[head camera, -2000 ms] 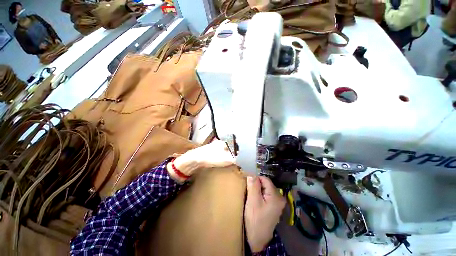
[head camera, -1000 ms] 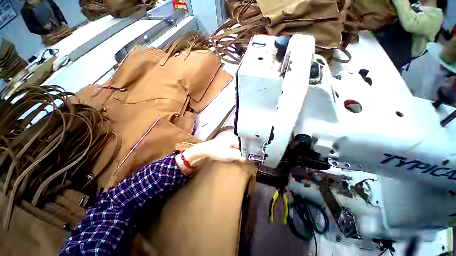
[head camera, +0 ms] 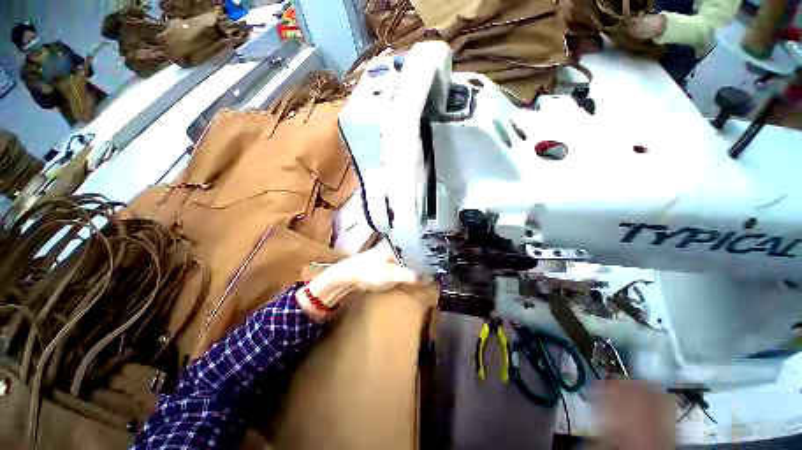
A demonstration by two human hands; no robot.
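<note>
A tan bag panel hangs below the needle area of the white TYPICAL sewing machine, its edge running down beside the dark arm end. My left hand, with a red band at the wrist, holds the panel's top edge close to the presser area; its fingertips are partly hidden by the machine head. My right hand is blurred at the lower right, off the panel; its fingers cannot be made out. The needle is not clearly visible.
Yellow-handled nippers and teal-handled scissors lie right of the panel. A tan bag body and a heap of brown straps lie at left. Brown bags are behind the machine. People are at the upper left and upper right.
My right hand left the panel edge, was out of view one second ago, and now shows at the lower right. My left hand stays on the panel. The camera view has shifted.
</note>
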